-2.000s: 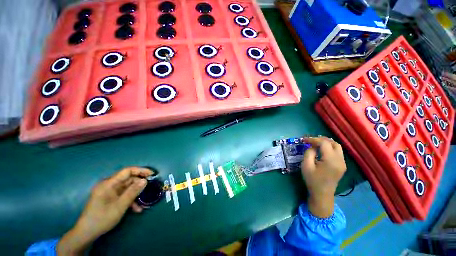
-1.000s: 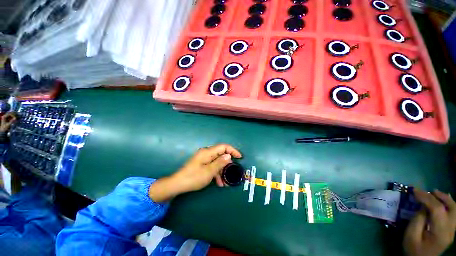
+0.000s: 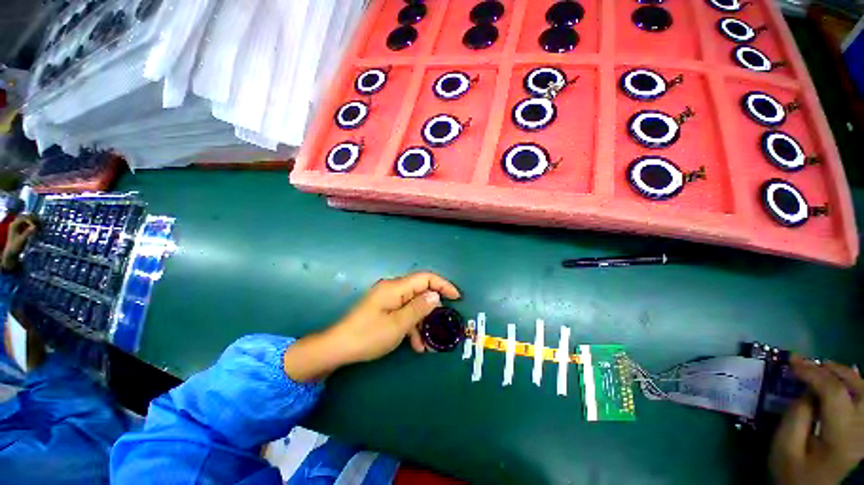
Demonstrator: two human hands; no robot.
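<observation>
A round black display module (image 3: 443, 329) lies face up at the left end of the orange flex cable (image 3: 516, 348); its face is dark. My left hand (image 3: 393, 317) holds the module's left edge between thumb and fingers. White tape strips (image 3: 538, 352) cross the cable. The green adapter board (image 3: 613, 382) joins it to a grey ribbon cable (image 3: 711, 384). The ribbon runs to the dark test board (image 3: 772, 384) at the right. My right hand (image 3: 822, 422) rests on that board with bent fingers, partly cut off by the frame edge and hiding part of the board.
A red foam tray (image 3: 606, 223) with round modules in its pockets fills the upper right. A black pen (image 3: 616, 261) lies below it. White foam sheets (image 3: 180, 85) are stacked at the back left. A clear tray of dark parts (image 3: 81, 256) and another person's hand (image 3: 19, 237) are far left.
The view has swung left since the earliest frame, bringing the foam sheets and clear tray into sight. Both hands stay at the module and test board.
</observation>
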